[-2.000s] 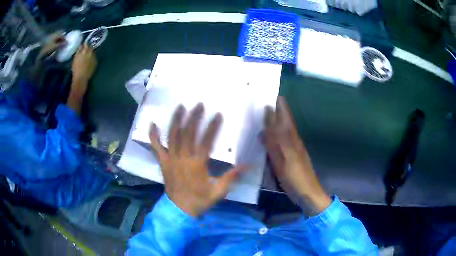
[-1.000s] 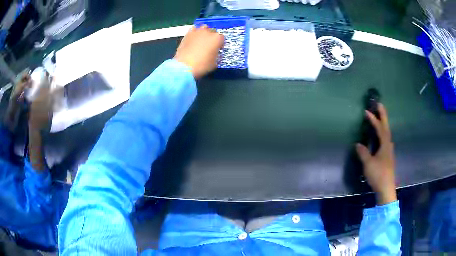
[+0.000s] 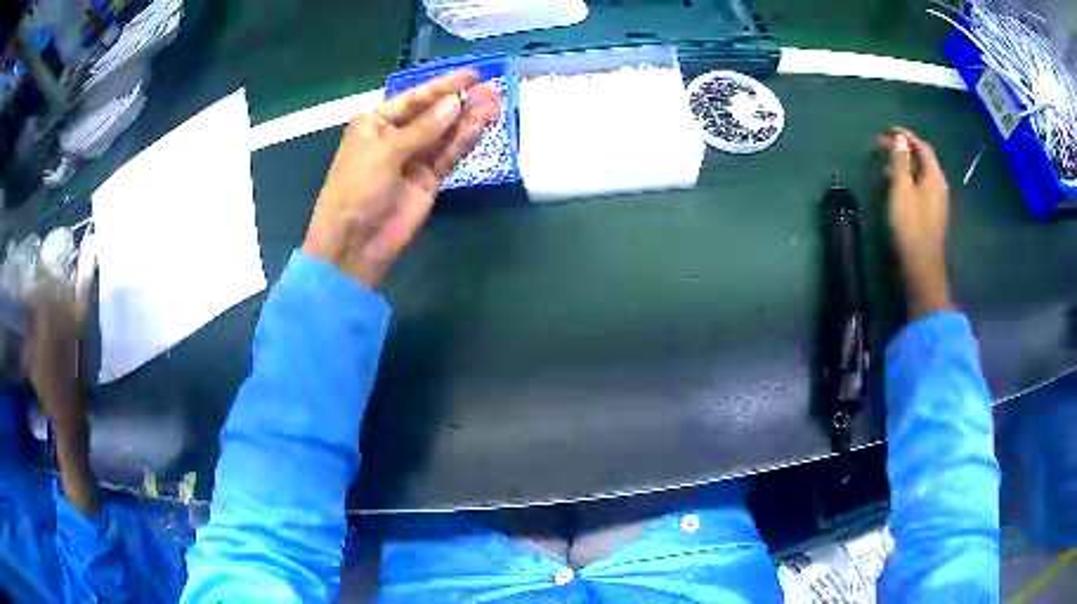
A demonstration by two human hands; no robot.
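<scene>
My left hand (image 3: 396, 165) is palm-up over the left side of the blue parts bin (image 3: 502, 165). A tiny silvery piece (image 3: 462, 98) shows between its thumb and fingertips. The bin holds small silvery hardware. My right hand (image 3: 920, 201) is above the belt at the right, thumb and index fingertips close together; whether they hold anything is too small to tell. The black electric screwdriver (image 3: 844, 295) lies on the belt to the left of my right hand, bit pointing away from me, untouched.
A white parts bin (image 3: 608, 130) adjoins the blue one. Right of it is a round screw dish (image 3: 735, 112). A dark green crate (image 3: 709, 26) stands behind. A blue box of white strands (image 3: 1025, 112) is at far right. A white sheet (image 3: 177, 236) and another person's arm (image 3: 59, 389) are left.
My right hand has left the screwdriver and moved up and right of it. My left hand has turned palm-up at the blue bin. The bins and screwdriver appear further left in view.
</scene>
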